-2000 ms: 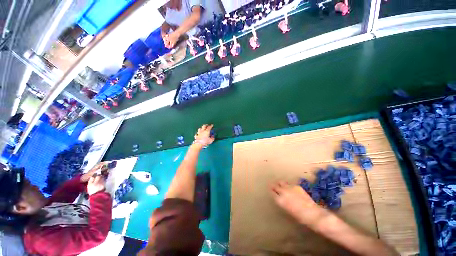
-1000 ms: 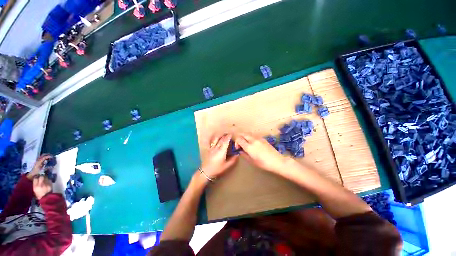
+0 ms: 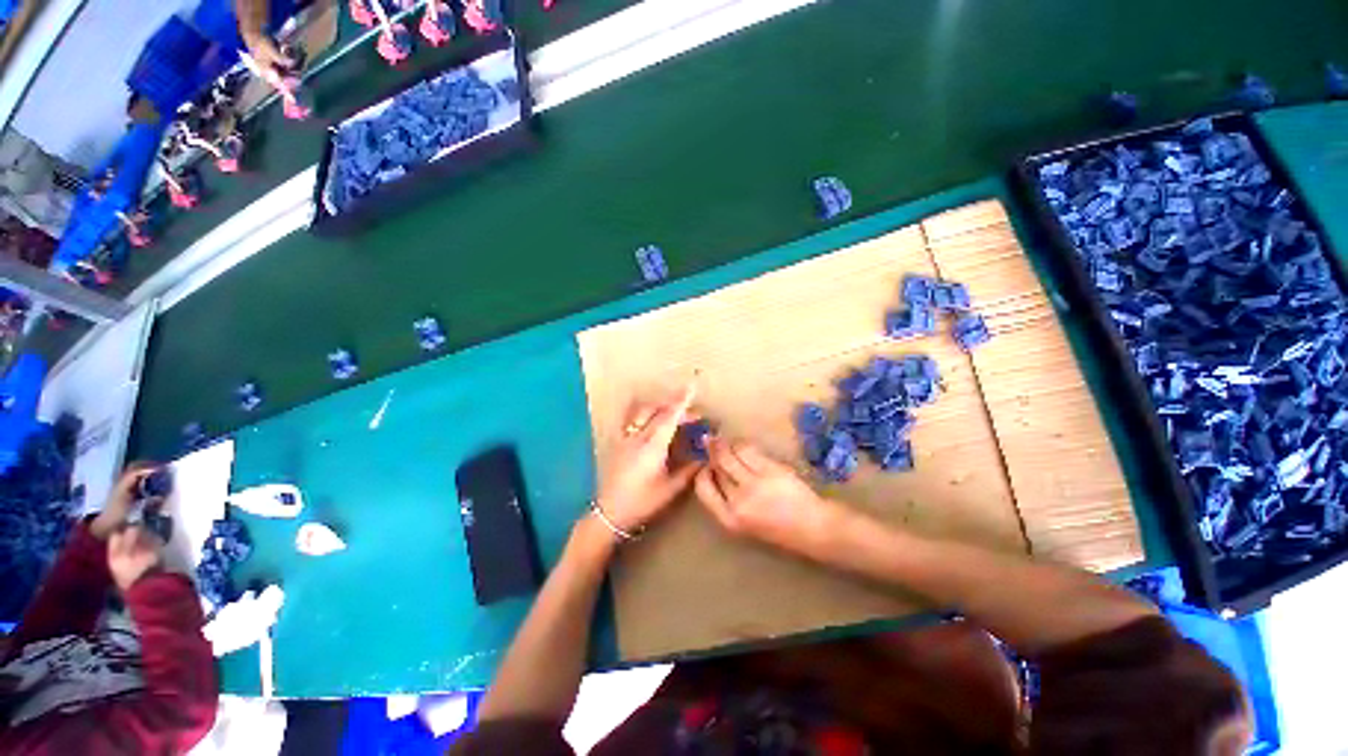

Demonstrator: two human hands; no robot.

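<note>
A small dark-blue plastic part (image 3: 693,437) is held between the fingertips of both hands, above the left part of the cardboard sheet (image 3: 769,591). My left hand (image 3: 645,465) grips it from the left, with the index finger extended. My right hand (image 3: 761,495) pinches it from the right. The fingers hide much of the part. A pile of loose blue parts (image 3: 875,414) lies on the cardboard to the right of my hands, with a smaller cluster (image 3: 931,307) beyond it.
A large black-rimmed parts tray (image 3: 1101,332) stands right of the cardboard. A black smartphone (image 3: 497,526) lies to the left. Beyond is the green belt (image 3: 710,148) with spaced blue parts and a small tray (image 3: 421,141). A neighbouring worker's hands (image 3: 130,532) are at far left.
Since the first frame, my left hand has come back from the belt and my right from the pile; they meet at a part. Lately the right fingers have shifted slightly. Belt parts have moved right.
</note>
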